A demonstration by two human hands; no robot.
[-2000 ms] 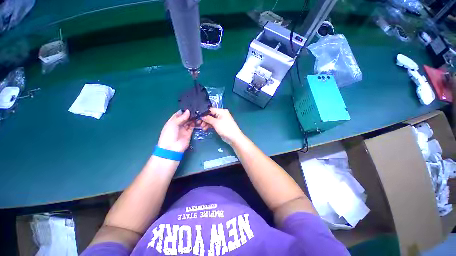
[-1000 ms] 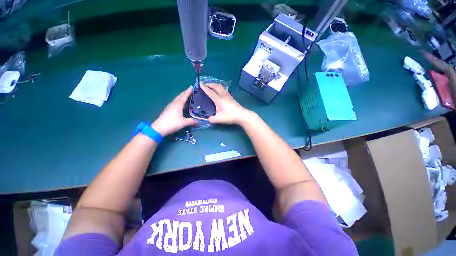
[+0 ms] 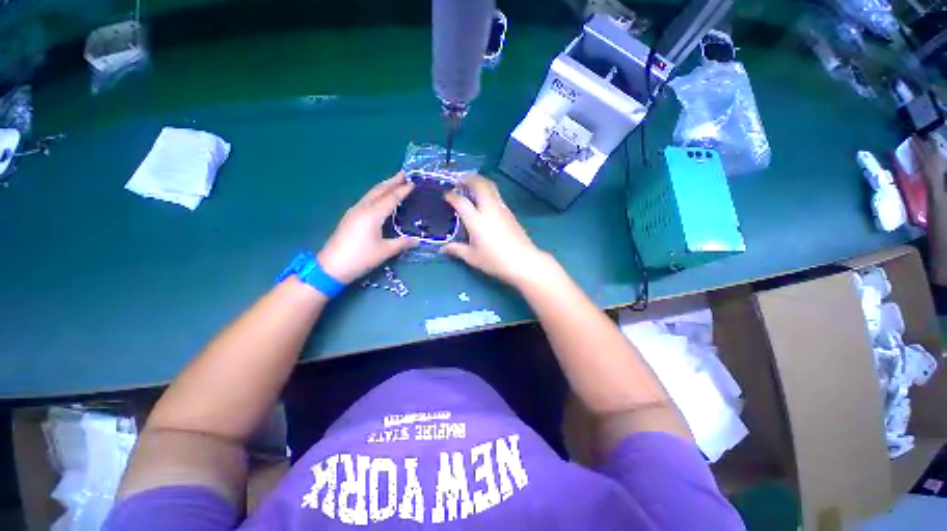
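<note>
A white-rimmed housing (image 3: 399, 230) lies open side up on the bench with the dark back cover (image 3: 427, 211) set in it. My left hand (image 3: 363, 230) grips its left side, with a blue band on the wrist. My right hand (image 3: 492, 230) holds its right side, fingers on the upper right edge. A clear plastic bag (image 3: 440, 159) lies under and behind the housing. The grey electric screwdriver (image 3: 460, 52) hangs just beyond, its thin bit pointing down near the housing's far edge. Whether the bit touches anything is hard to tell.
The screw feeder (image 3: 574, 114) and teal power supply (image 3: 685, 207) stand to the right, with a clear bag (image 3: 724, 114) behind. White sheets (image 3: 181, 166) lie left. Small silvery parts (image 3: 390, 281) and a pale strip (image 3: 462, 323) lie near the bench edge. A cardboard box (image 3: 820, 394) stands below right.
The dark cover, earlier held up in both hands, now sits in the white-rimmed housing. My hands have moved apart to its two sides. The view has shifted, with the screwdriver now further right.
</note>
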